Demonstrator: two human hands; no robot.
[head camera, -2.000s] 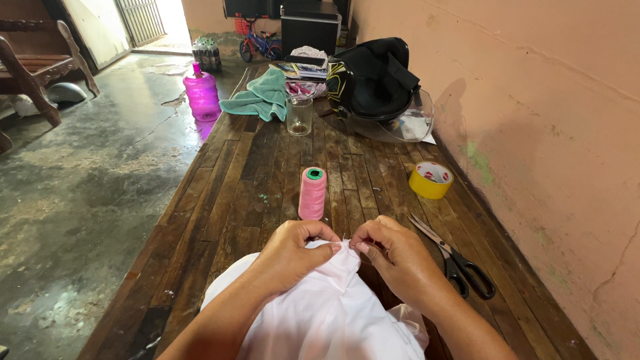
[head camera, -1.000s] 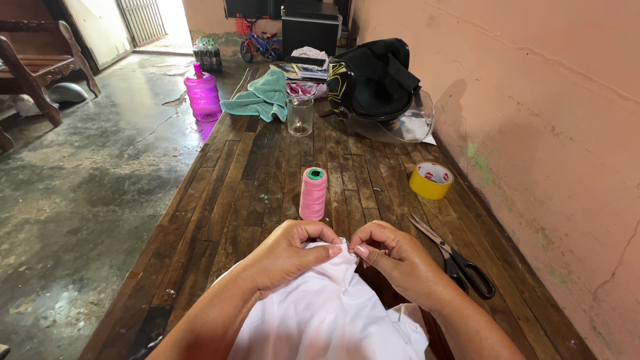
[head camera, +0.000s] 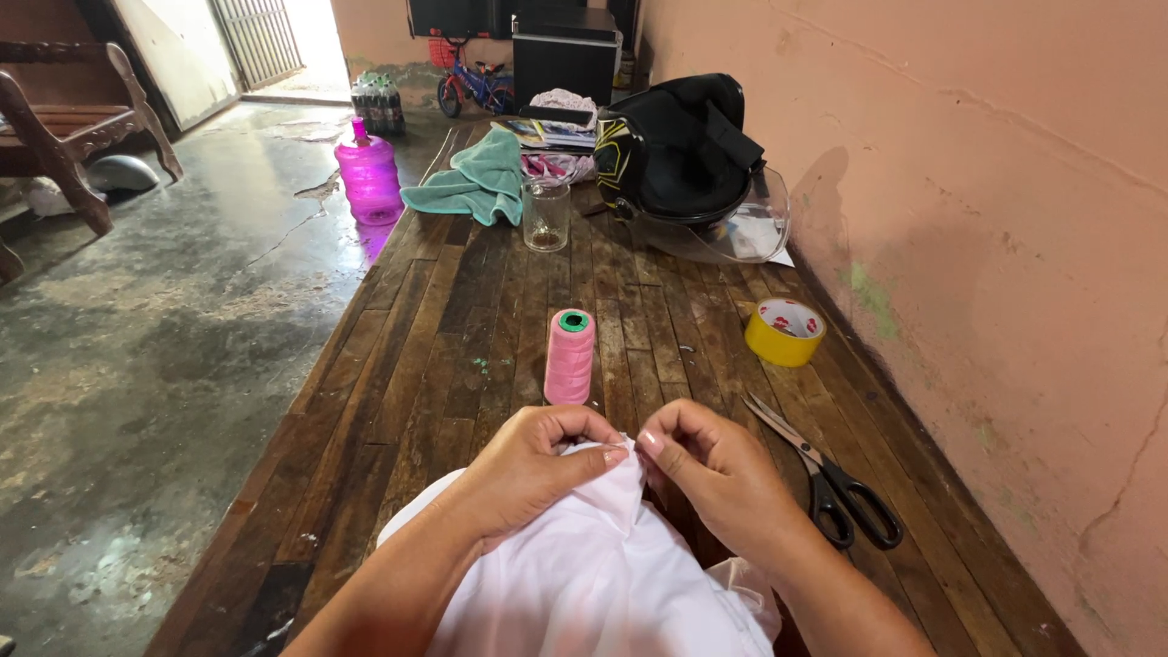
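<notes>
White fabric lies bunched at the near part of the wooden table. My left hand pinches its upper edge between thumb and fingers. Close to the right of that edge, my right hand has thumb and forefinger together at the cloth; whether a needle or thread is between them is too small to tell. A pink thread spool with a green core stands upright just beyond my hands. Black-handled scissors lie to the right of my right hand, blades slightly apart and pointing away. A yellow tape roll is beyond them.
Farther along the wooden table are a glass jar, a teal towel, books and a black helmet with a clear visor. A wall runs along the right. A pink water jug stands on the floor at left.
My right hand's fingertips have shifted slightly on or beside the cloth's edge. My left hand still pinches the fabric, and the spool, tape and scissors have not moved.
</notes>
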